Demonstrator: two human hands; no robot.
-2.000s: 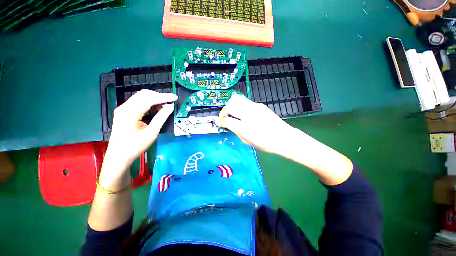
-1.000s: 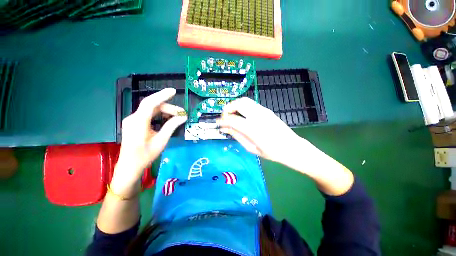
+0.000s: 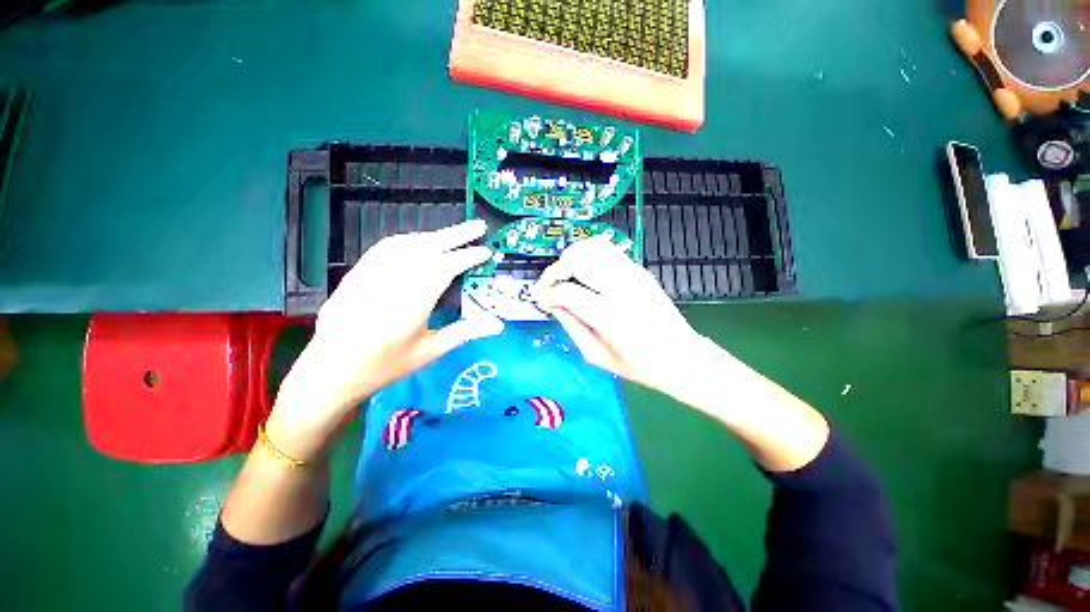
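Observation:
The green PCB panel [image 3: 557, 206] lies across the black slotted rack [image 3: 705, 227], its near end bright white and over-exposed. Curved boards with dark cut-outs carry small white, silver and yellow-black parts. My left hand [image 3: 400, 305] is at the panel's left near edge, thumb and fingers apart, with nothing visible between them. My right hand [image 3: 604, 299] is over the panel's near right part, fingertips close together at the white end. Whether it pinches a small part cannot be told. The component sheet [image 3: 586, 34], a grid of tiny yellow-and-black pieces, lies on a pale orange-edged base beyond the panel.
A blue apron [image 3: 502, 418] lies below the panel's near edge. A red stool [image 3: 161, 385] stands below left. A phone [image 3: 972, 200], white papers [image 3: 1022, 245] and an orange fan [image 3: 1038, 46] are at the right. Dark green board edges show at far left.
My left hand held a small yellowish part a second ago; now its fingers are spread wider, at the panel's near edge, with no part visible. My right hand stays over the near end. The view has shifted slightly.

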